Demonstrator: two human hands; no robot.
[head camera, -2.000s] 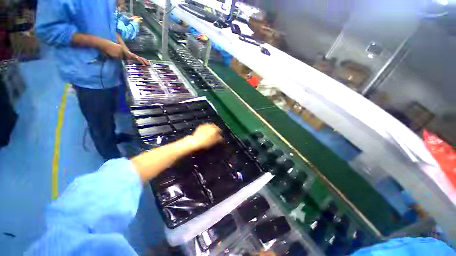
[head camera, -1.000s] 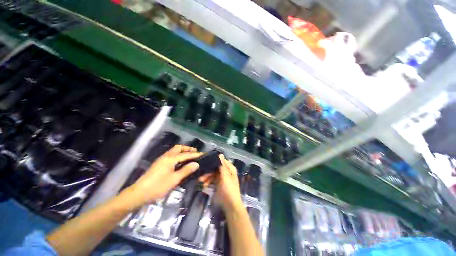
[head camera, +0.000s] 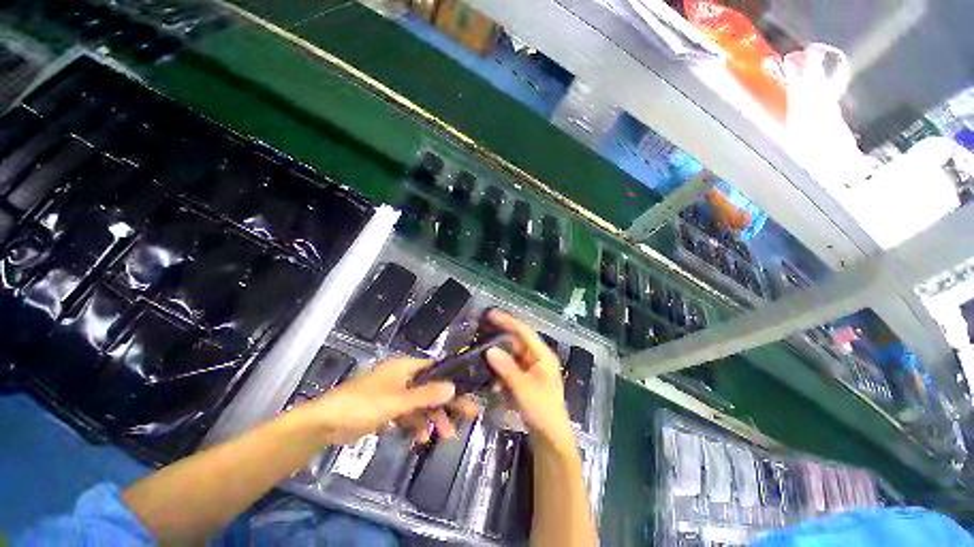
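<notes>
My left hand (head camera: 390, 401) and my right hand (head camera: 525, 374) both hold a black handset (head camera: 467, 366) between their fingers, above the clear blister tray (head camera: 602, 427). The handset is tilted and partly covered by my fingers; I cannot tell whether it is one piece or a body with a cover. Black units lie in the clear tray pockets, such as a closed-looking unit (head camera: 436, 314) in the upper row. A white label (head camera: 356, 456) shows in the lower row. My hands hide some pockets.
A glossy black blister tray (head camera: 160, 267) lies left, with a white strip (head camera: 310, 321) between it and the clear tray. More trays of black units lie on the green conveyor belt (head camera: 352, 128). A metal shelf frame (head camera: 769, 315) crosses the right. A tray of pale parts (head camera: 710, 475) is lower right.
My left hand came from over the black tray to the clear tray and joined my right hand at the handset. Since one second ago, the handset has turned between my fingers and the view has shifted slightly.
</notes>
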